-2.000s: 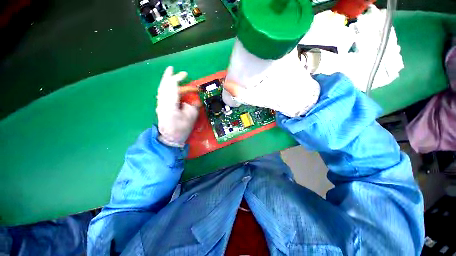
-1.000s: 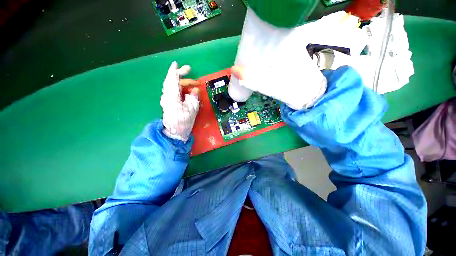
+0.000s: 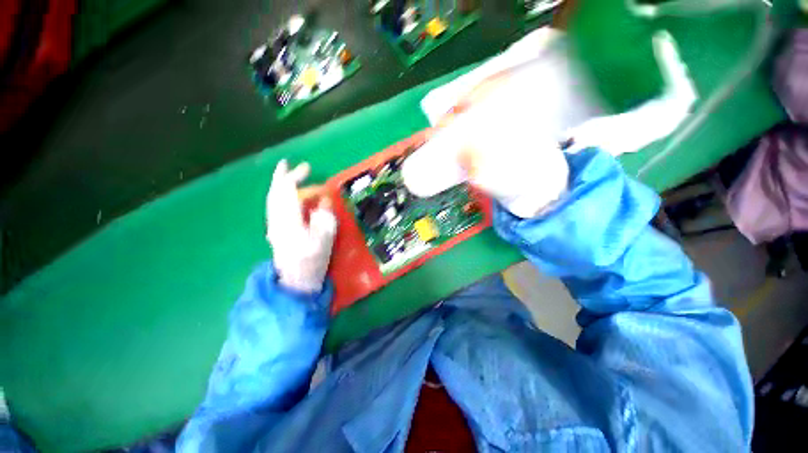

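A green circuit board (image 3: 403, 226) with black parts and a yellow block lies on the red-orange work pad (image 3: 354, 274). My right hand (image 3: 514, 150), in a white glove, is shut around the thick white glue cartridge (image 3: 431, 172). The cartridge is tilted, its narrow end over the board's upper part and its green cap blurred at upper right. Whether its tip touches the board is hidden. My left hand (image 3: 301, 232), gloved with bare-looking fingertips, is at the pad's left edge with fingers apart, holding nothing.
More circuit boards (image 3: 306, 66) lie on the dark conveyor belt (image 3: 177, 115) beyond the green bench mat (image 3: 133, 257). Blurred white cloth (image 3: 656, 119) and a pale air hose (image 3: 722, 93) are right of my right hand. A person's pink sleeve (image 3: 769, 190) shows at the right edge.
The cartridge has tipped over to the right, and its cap now lies farther right. The view has turned and blurred. My left hand keeps its place beside the pad.
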